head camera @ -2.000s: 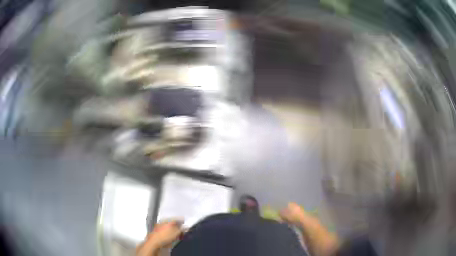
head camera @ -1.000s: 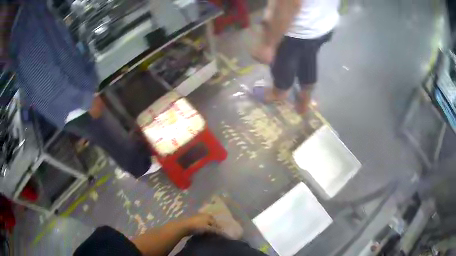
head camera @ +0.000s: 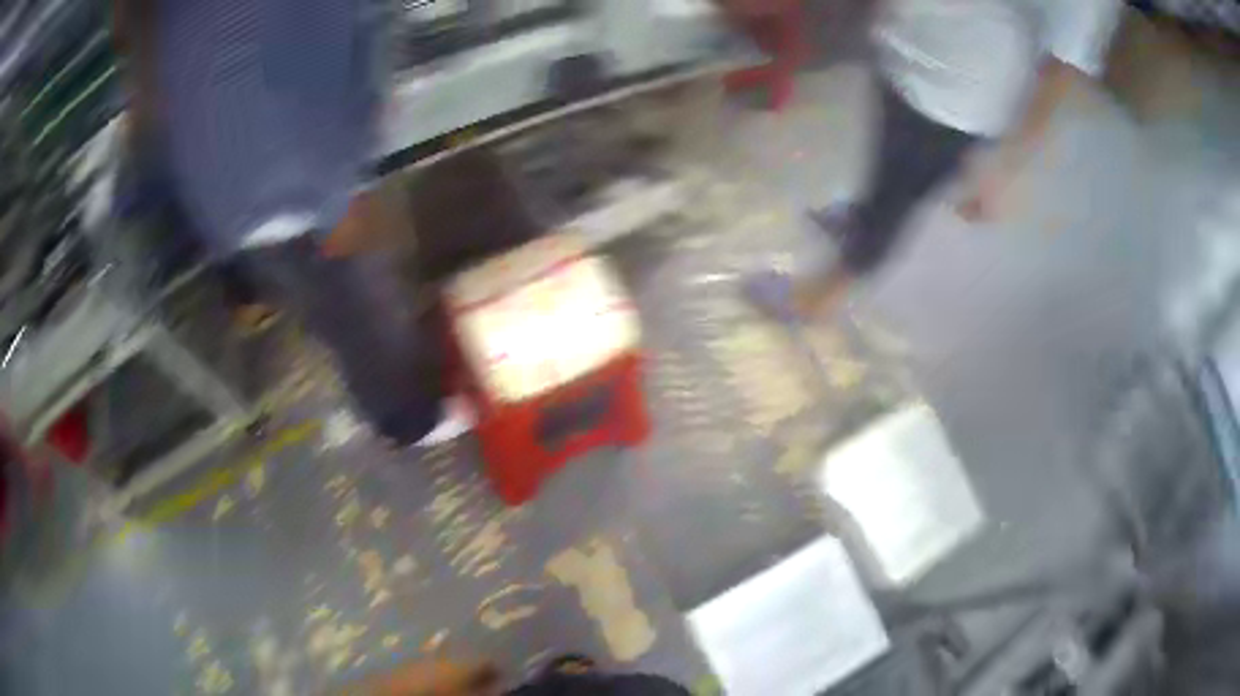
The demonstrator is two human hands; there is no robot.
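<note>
A red plastic stool with a pale, taped top stands on the floor in front of me. Two flat white square boxes or lids lie at the lower right, one nearer and one farther. My left hand shows only as a blurred strip at the bottom edge, cut off by the frame; its fingers cannot be made out. My right hand is not in view.
A person in a dark blue top stands at the left beside a workbench. Another person in a white top is at the upper right. A metal frame is at the left. Blurred metal equipment fills the lower right. The grey floor has worn patches.
The view has shifted and blurred. The stool sits slightly further right. The person in white has moved right and changed stride. My left hand has dropped to the bottom edge.
</note>
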